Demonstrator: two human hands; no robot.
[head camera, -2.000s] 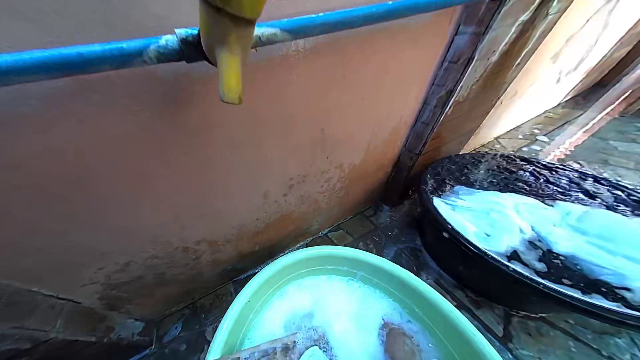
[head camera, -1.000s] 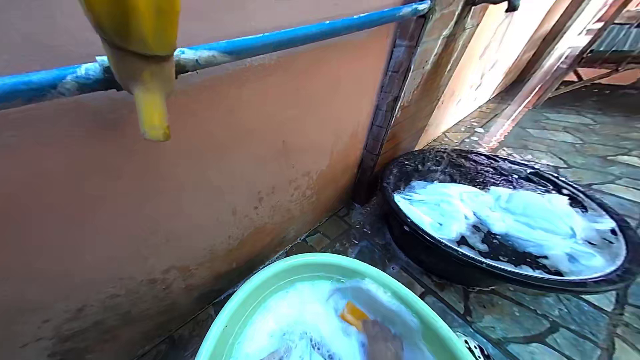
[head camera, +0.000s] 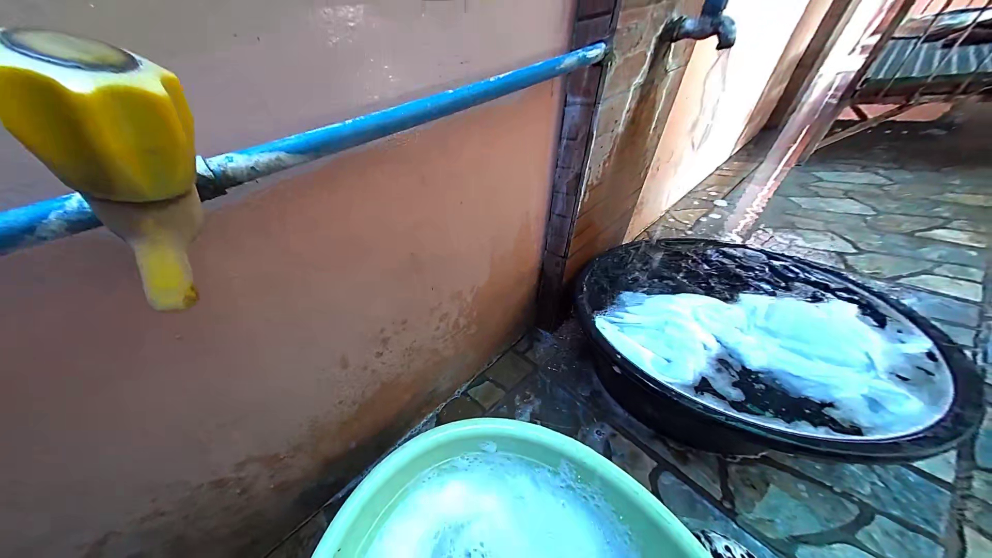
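Neither of my hands shows in the head view at this moment. A light green plastic basin (head camera: 651, 508) stands at the bottom centre, its near part cut off by the frame's edge. White suds (head camera: 504, 504) cover the water in it. To the right, a wide black tub (head camera: 666, 415) holds dark water with foam and a soaked white cloth (head camera: 806, 337) spread across it. What lies beneath the suds in the green basin is hidden.
A yellow-handled tap (head camera: 132, 139) juts out close at the upper left, before a blue pipe (head camera: 403, 120) along the wall. Water runs from a second tap (head camera: 701, 29) behind the black tub. Wet stone paving (head camera: 783, 504) surrounds both vessels.
My hands, earlier in the suds of the green basin, one at a yellow-orange object, are out of view. The view has shifted, bringing the far tap in.
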